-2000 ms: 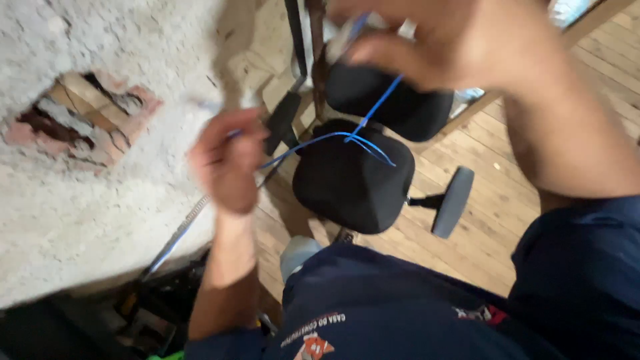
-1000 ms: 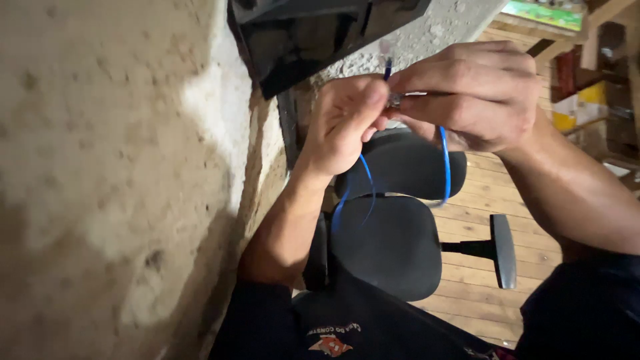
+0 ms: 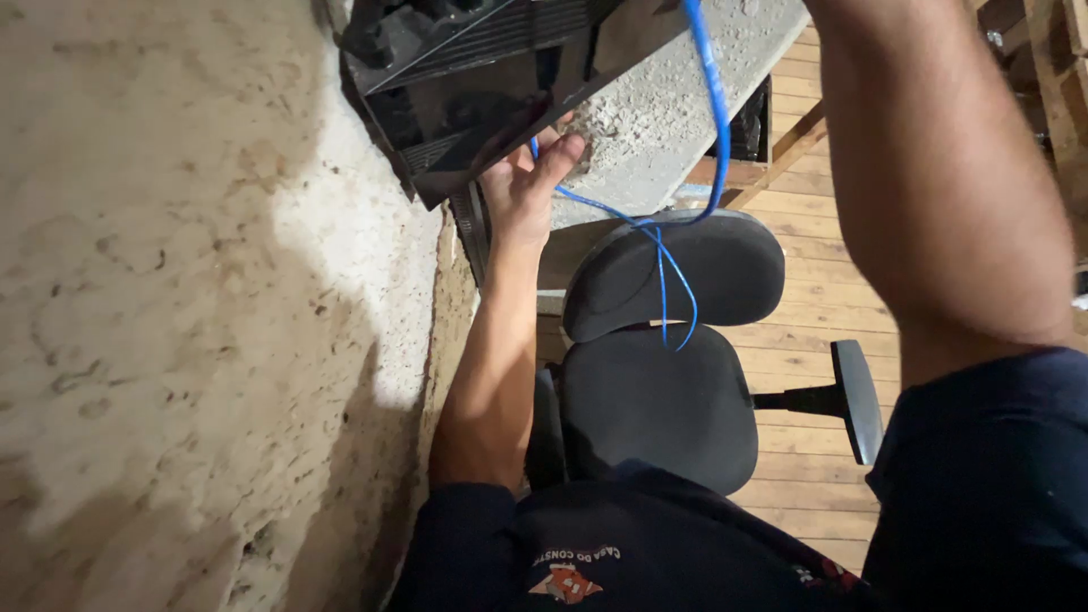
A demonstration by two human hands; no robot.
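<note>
My left hand (image 3: 537,174) is at the lower edge of a glossy black panel-like casing (image 3: 476,102), its fingers partly hidden behind that edge. A thin blue cable (image 3: 595,202) runs by its thumb; whether the fingers grip it cannot be told. From there the cable crosses a thicker-looking blue length (image 3: 719,127) that rises past the top edge of the view. Two thin blue ends hang over the black office chair. My right forearm reaches up at the right, and the right hand lies beyond the top edge.
A rough, stained plaster wall (image 3: 170,255) fills the left side. Below me stands a black office chair (image 3: 659,408) with an armrest (image 3: 857,401) on the right. Crumbly debris (image 3: 629,119) lies on a grey slab. Wooden framing (image 3: 1050,102) stands at the upper right, over a plank floor (image 3: 816,467).
My hands have moved apart from where they met at the blue cable one second ago. The left is now at the black casing's edge, and the right has gone up out of view.
</note>
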